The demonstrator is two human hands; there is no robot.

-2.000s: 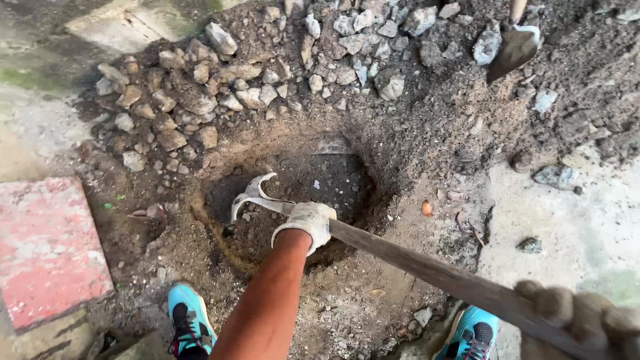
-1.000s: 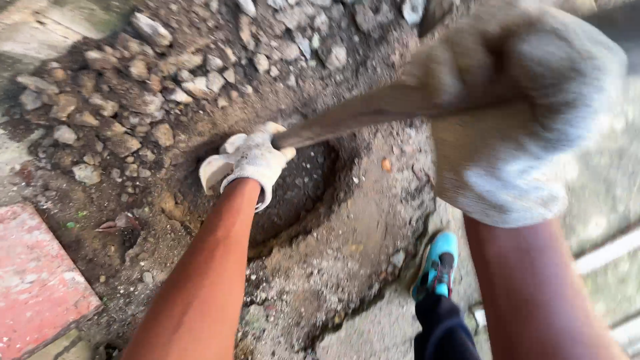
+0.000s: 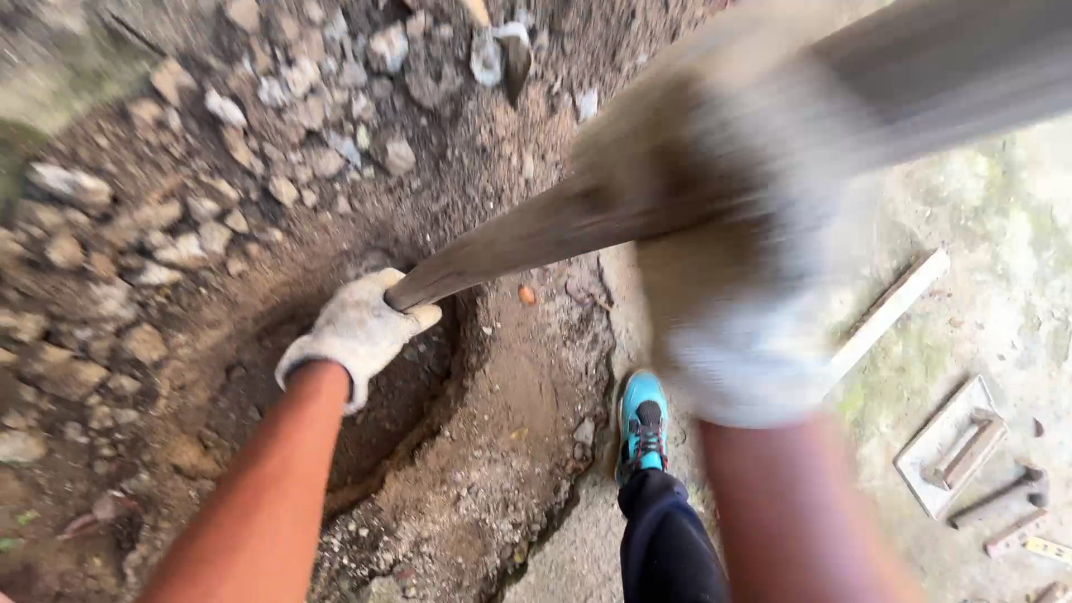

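Note:
My left hand (image 3: pixel 360 331), in a pale work glove, grips the lower end of a long wooden handle (image 3: pixel 519 234) above a round hole dug in the soil (image 3: pixel 377 444). Nearer the camera, my right hand (image 3: pixel 737 226), gloved and blurred by motion, is closed around the same handle, which runs on to the upper right. The tool's metal head does not show; my left glove hides that end.
Stones and rubble (image 3: pixel 167 218) lie left of and above the hole. A pointed trowel (image 3: pixel 517 63) rests in loose soil. On the concrete at right are a plastering float (image 3: pixel 955 448), a hammer (image 3: pixel 997 498) and a wooden strip (image 3: pixel 892 314).
My right hand has risen from the lower right toward the camera, lifting its end of the handle. The metal head seen two seconds ago is now hidden. The view has shifted to the right.

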